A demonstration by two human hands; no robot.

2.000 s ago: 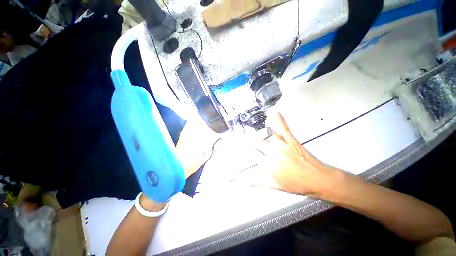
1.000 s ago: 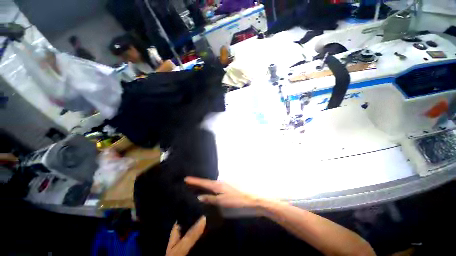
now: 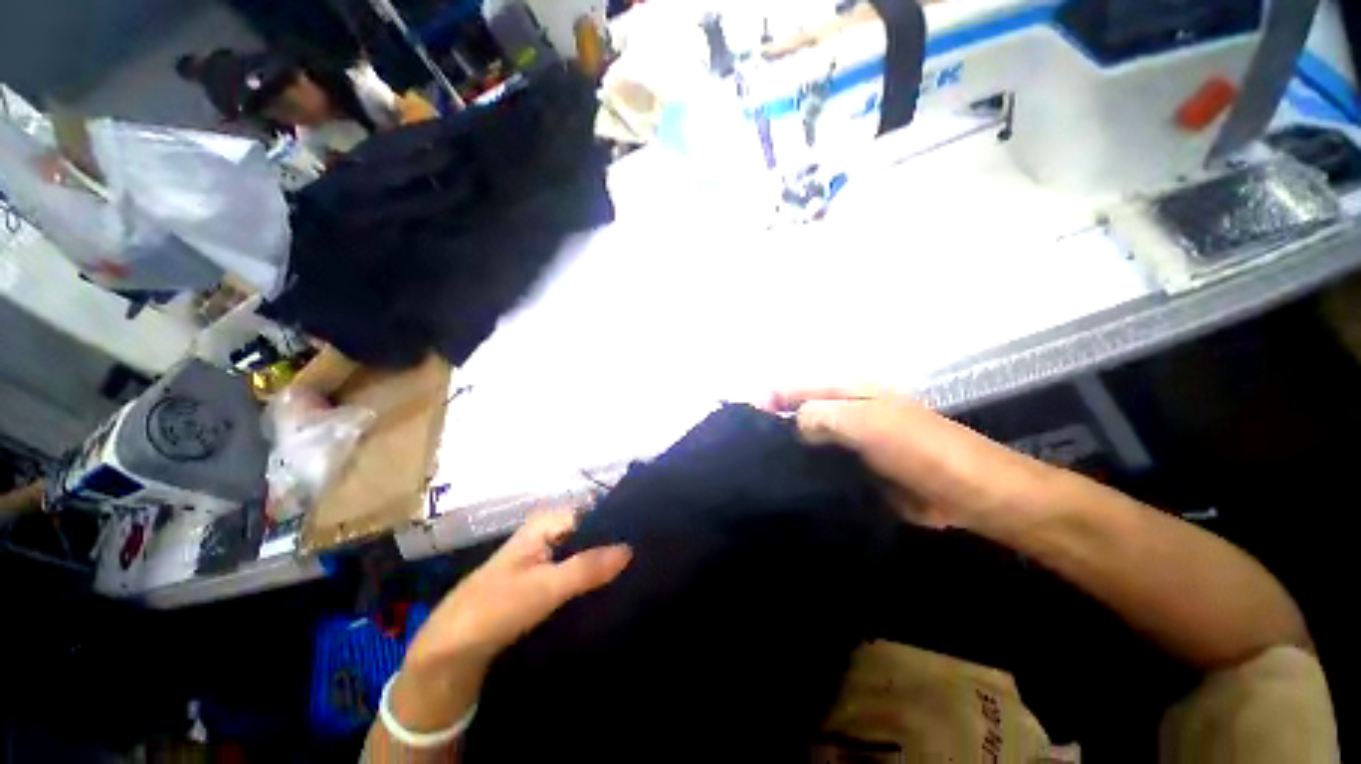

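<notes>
A black garment piece [image 3: 717, 537] lies across my lap, its upper edge raised at the table's front edge. My left hand [image 3: 515, 590] grips its left side, thumb on top. My right hand [image 3: 881, 440] holds its upper right corner; some fingertips are hidden by cloth. The white sewing machine [image 3: 985, 67] stands beyond, with its presser foot and needle area [image 3: 806, 194] bright and blurred, away from both hands.
A pile of black garment pieces [image 3: 433, 224] lies left of the machine. Cardboard [image 3: 381, 455] and a plastic bag [image 3: 309, 448] are at left, a blue basket [image 3: 355, 672] below. A small-parts tray [image 3: 1246, 209] is at right. A person [image 3: 299, 97] is at back left.
From the machine, the hands moved left, then to the lap. The black piece now lies across the lap, held by both hands. The view has turned away from the machine head.
</notes>
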